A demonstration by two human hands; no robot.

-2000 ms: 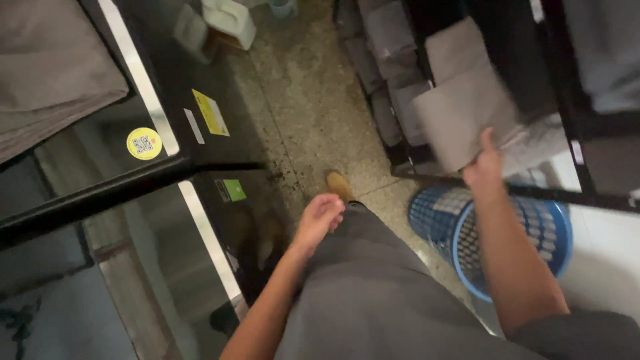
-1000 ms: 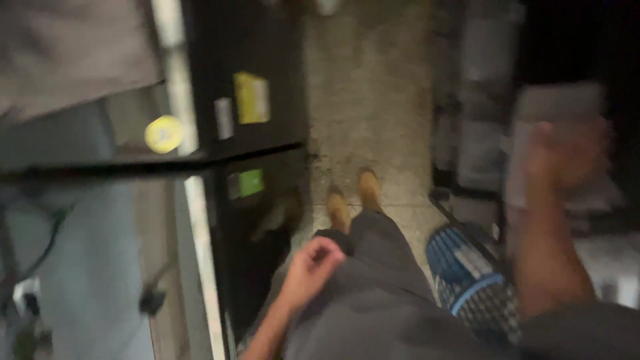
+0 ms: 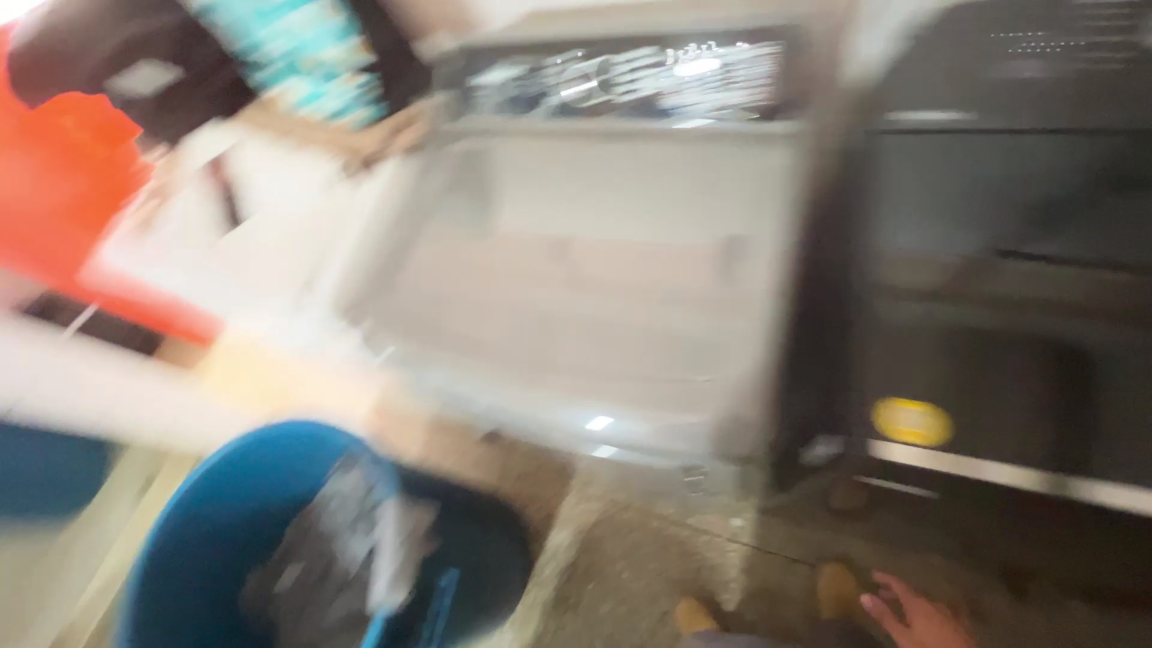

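At the bottom right, beside my shoes, is my right hand (image 3: 918, 616). Its fingers look apart and nothing shows in them. My left hand is out of the frame. A blue round bin (image 3: 202, 513) stands at the lower left, with crumpled grey and whitish material (image 3: 337, 558) inside, too blurred to name exactly. What looks like a pale top-loading washing machine (image 3: 621, 315), with a shiny dark panel (image 3: 621, 76), fills the middle. My hand touches neither the bin nor this machine.
A dark appliance (image 3: 990, 360) with a yellow sticker (image 3: 912, 421) stands at the right. Another person's arm (image 3: 333, 135) reaches over white material (image 3: 270, 225) at the upper left, near an orange-red surface (image 3: 63, 198). Concrete floor (image 3: 630, 558) shows near my shoes.
The view has swung away from the dark shelves where my right hand was on folded grey cloth. My left hand has gone out of view. Another person and the blue bin now show.
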